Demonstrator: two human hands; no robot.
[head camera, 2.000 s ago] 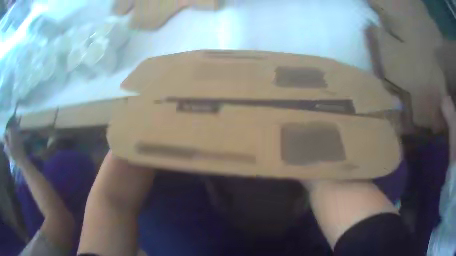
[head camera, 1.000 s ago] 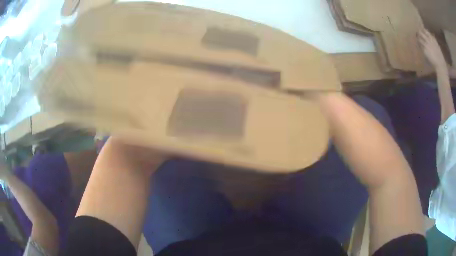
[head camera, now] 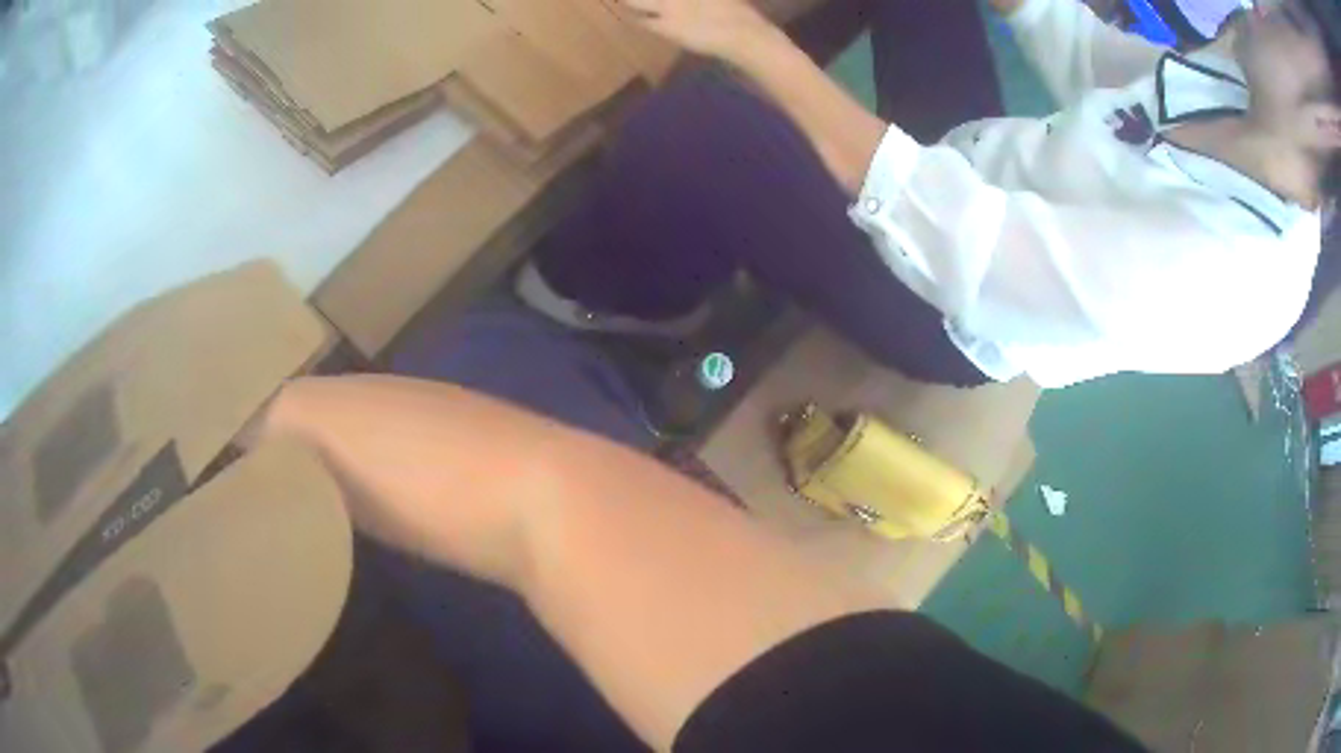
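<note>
A brown cardboard mailer box (head camera: 280,544) is at the lower left, cut off by the picture's left edge. Two of its rounded-end flaps face up, with dark printed squares, and small dark lettering shows in the gap between them. My right hand (head camera: 283,424) is at the box's right end, at the gap between the flaps. It holds the box there, with its fingers mostly hidden by the cardboard. My left hand is out of the picture.
A stack of flat box blanks (head camera: 353,66) lies on the white-covered table (head camera: 147,191). A seated person in a white shirt (head camera: 1088,250) reaches a hand onto it. A yellow handbag (head camera: 897,478) lies on a carton (head camera: 1015,412), near a pale bottle cap (head camera: 716,369).
The view has swung to the right, so the box now sits at the lower left and my left arm has left the picture. The neighbour and yellow handbag have come into view.
</note>
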